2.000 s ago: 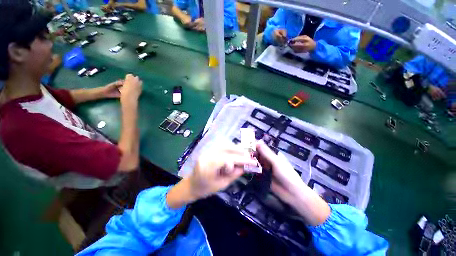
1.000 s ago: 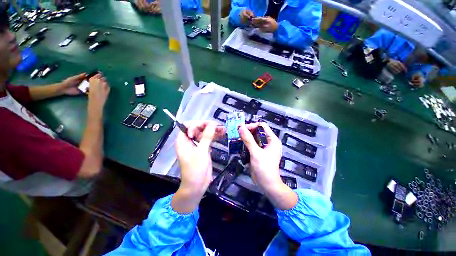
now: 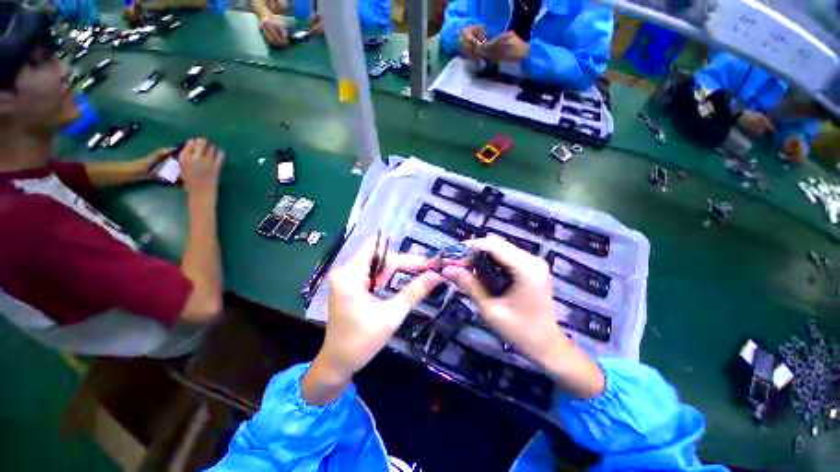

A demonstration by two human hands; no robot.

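Observation:
My left hand [image 3: 364, 304] holds dark tweezers [image 3: 378, 253] that point up, and its thumb and fingertips meet those of my right hand. My right hand [image 3: 516, 290] holds a black part [image 3: 491, 273], which looks like a phone housing. A small bluish board [image 3: 451, 252] shows just beyond the fingertips; it is partly hidden and blurred. Both hands are above the white-lined tray [image 3: 629, 318], where black phone housings [image 3: 580, 272] lie in rows.
Board and screen units [image 3: 285, 218] and a phone [image 3: 285, 167] lie left of the tray. An orange-red phone-shaped item [image 3: 494, 149] lies beyond it. Ring-shaped parts [image 3: 815, 373] are heaped at right. A metal post [image 3: 355, 83] stands behind the tray. A person [image 3: 92, 230] works at left, others across.
The board was upright and showed its blue face a second ago; now it is lower and mostly hidden. The tweezers have turned more upright. The view has shifted slightly.

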